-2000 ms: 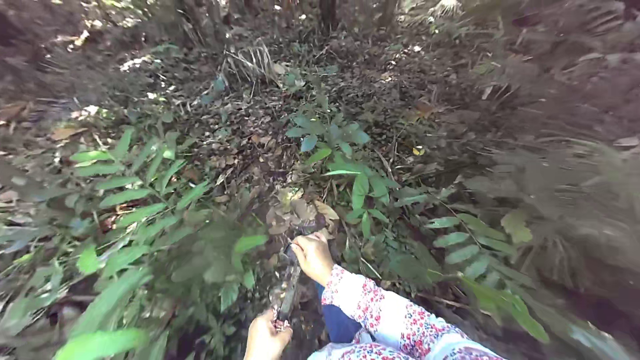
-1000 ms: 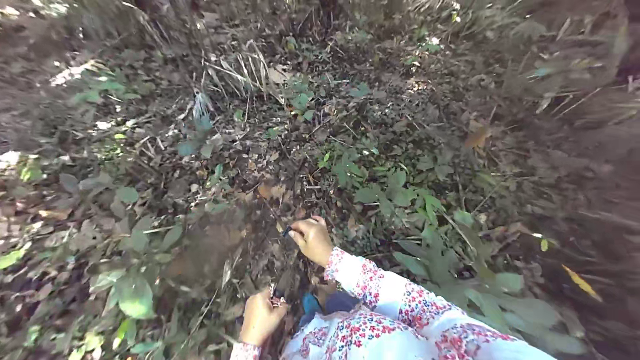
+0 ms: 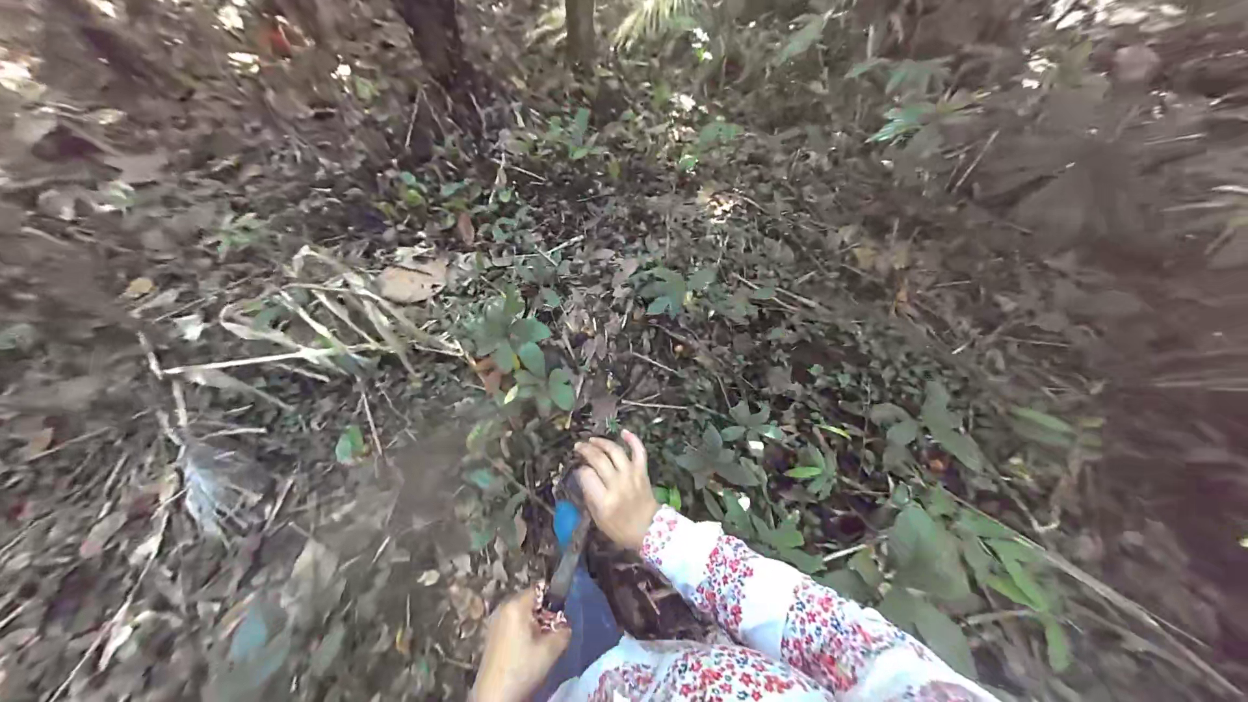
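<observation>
My right hand (image 3: pixel 616 492) is low in the middle of the head view, fingers bent over the upper end of a dark, narrow tool-like object (image 3: pixel 567 565). My left hand (image 3: pixel 522 639) is lower and to the left, closed around the object's lower end, where something pinkish and stringy shows at the fingers. What the object is cannot be told. A blue shoe tip (image 3: pixel 565 522) and a blue trouser leg (image 3: pixel 588 624) show beneath it. A white sleeve with red and blue flowers (image 3: pixel 741 575) covers my right arm.
Leaf litter and low green plants (image 3: pixel 531 361) cover the ground ahead. Dry bent stalks (image 3: pixel 331 322) lie at the left. Tree trunks (image 3: pixel 434 58) stand at the top. Broad-leaved plants (image 3: pixel 926 546) and a long thin stem are at the right.
The view has shifted over the ground, and tree trunks show at the top again. The blue shoe and trouser leg show more than a second ago. Both hands remain low in view.
</observation>
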